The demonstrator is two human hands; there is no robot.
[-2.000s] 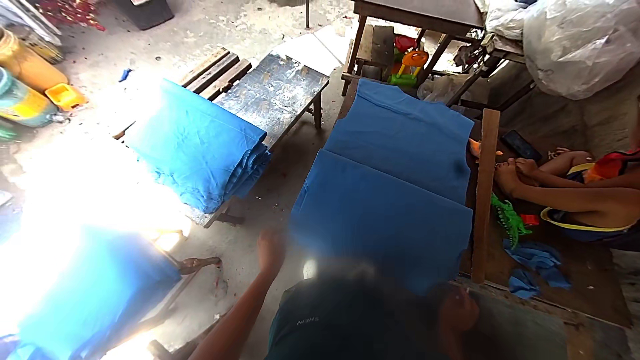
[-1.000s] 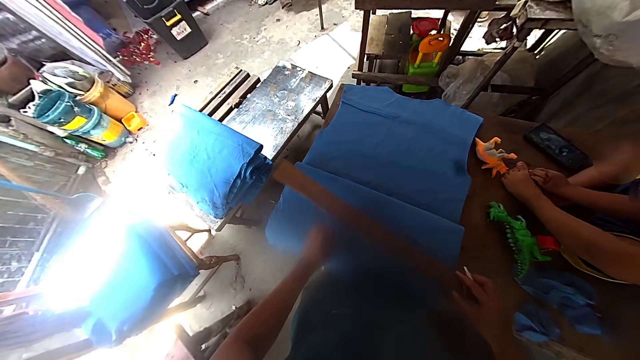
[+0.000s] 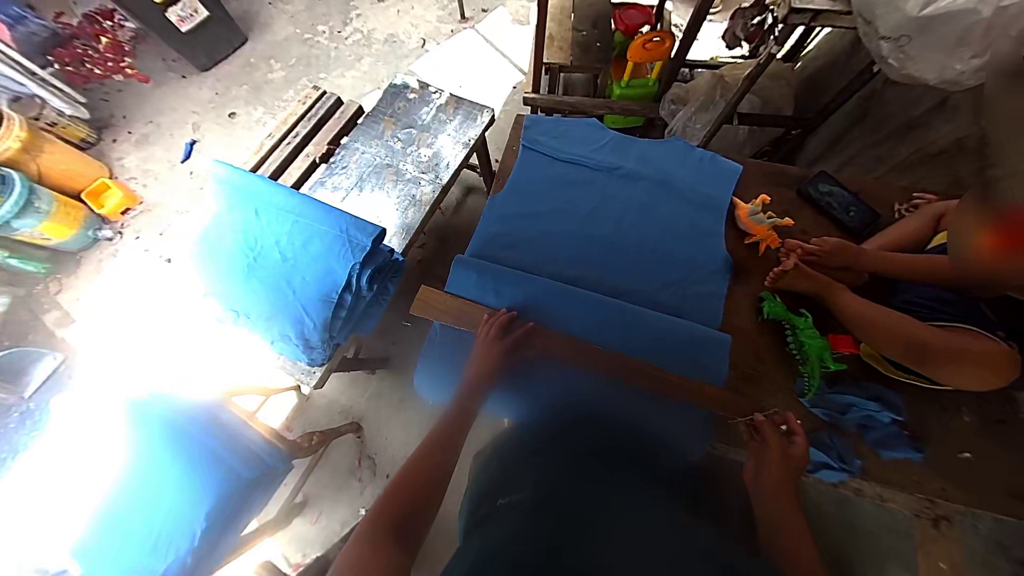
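Note:
A blue shirt-shaped cloth panel (image 3: 608, 216) lies on the dark wooden table (image 3: 748, 312), a fold running across its lower part. Across this fold lies a long wooden slat (image 3: 448, 308), slanting down to the right. My left hand (image 3: 496, 344) rests on the slat near its left end, fingers spread over the wood. By the slat's right end is my right hand (image 3: 776, 444), fingers bent together around something small and thin, with thread-like strands at the fingertips. Whether it also touches the slat I cannot tell. The near part of the cloth hangs toward my body, blurred.
A person sits on the table at right, beside a phone (image 3: 838, 202), an orange toy dinosaur (image 3: 760, 222), a green toy dinosaur (image 3: 804, 340) and blue scraps (image 3: 868, 420). Folded blue cloth (image 3: 288, 256) lies on a bench (image 3: 400, 152) at left; more blue cloth (image 3: 184, 480) is at lower left.
The slat stood along the table's right side two seconds ago and now lies across the cloth. My left hand has come onto it. The cloth's near part now shows a fold under the slat.

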